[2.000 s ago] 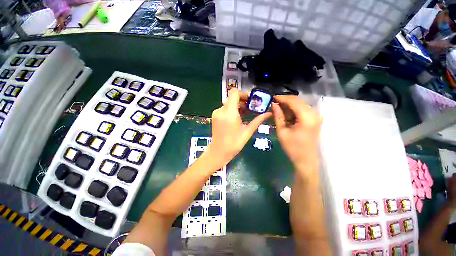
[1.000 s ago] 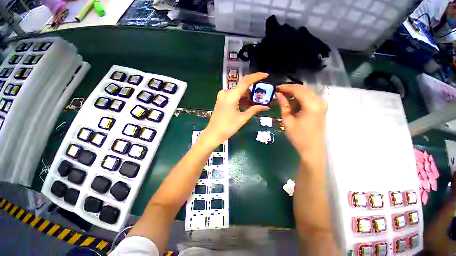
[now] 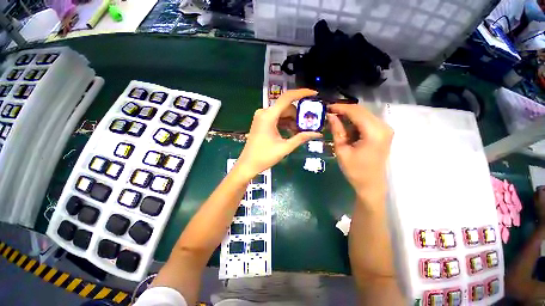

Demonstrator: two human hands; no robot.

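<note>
A small square smartwatch with a lit screen showing a bright picture is held up over the middle of the bench. My left hand grips it between thumb and forefinger along its left, top and bottom edges. My right hand is at its right edge, with thumb and forefinger close together; I cannot tell whether they touch the watch or hold a tool. The left blister tray holds open cases with yellow or white patches and several all-black ones.
The right blister tray holds pink-edged units. A gasket sheet lies between the trays. White scraps lie below the watch. A black bundle sits behind my hands. Stacked trays stand far left, pink pieces far right.
The watch stays lit between my hands. Since the oldest frame my left forefinger has come up over its top edge. The watch has turned slightly since a second ago.
</note>
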